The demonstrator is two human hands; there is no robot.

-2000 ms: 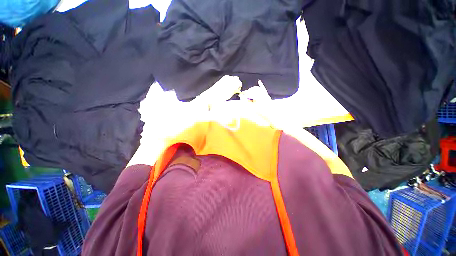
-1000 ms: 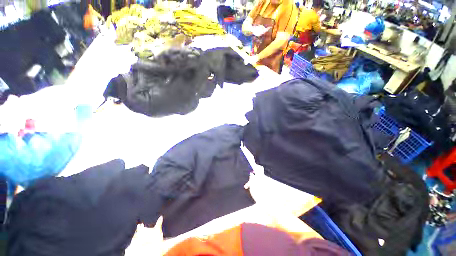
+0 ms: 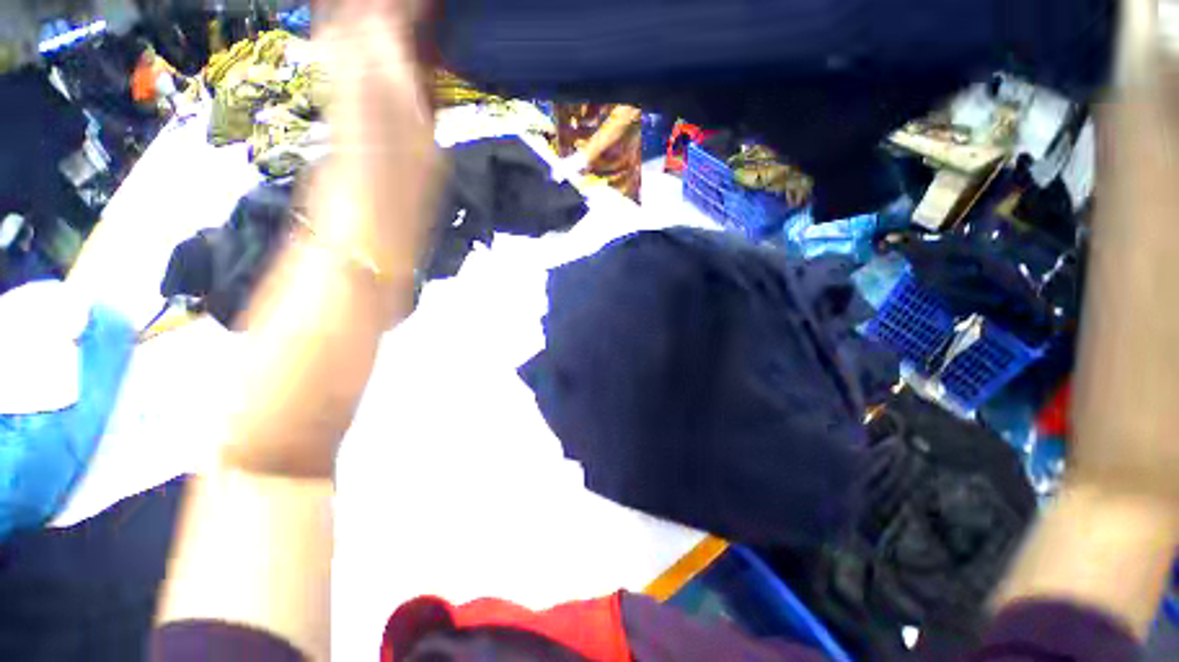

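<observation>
A navy garment [image 3: 776,49] is held up high across the top of the view, cut off by the upper edge and blurred. My left hand [image 3: 378,117] is raised at its left end and grips it; the hand is blurred. My right hand [image 3: 1144,52] is raised at its right end, blurred and cut off by the top edge, so its fingers cannot be made out. The right-hand navy garment pile [image 3: 698,375] lies on the white table [image 3: 446,453]. Part of the left-hand navy pile [image 3: 91,569] shows at the lower left.
A black garment heap [image 3: 511,188] and olive-yellow garments [image 3: 259,97] lie towards the far end. A light-blue bag [image 3: 97,401] is at far left. Crumpled black garments [image 3: 937,517] and a blue crate [image 3: 950,343] are at right. A person's arm [image 3: 610,140] shows beyond the table.
The navy garment from the table's front middle has been lifted to the top of the view. Both forearms have risen from the table edge, and the view has shifted.
</observation>
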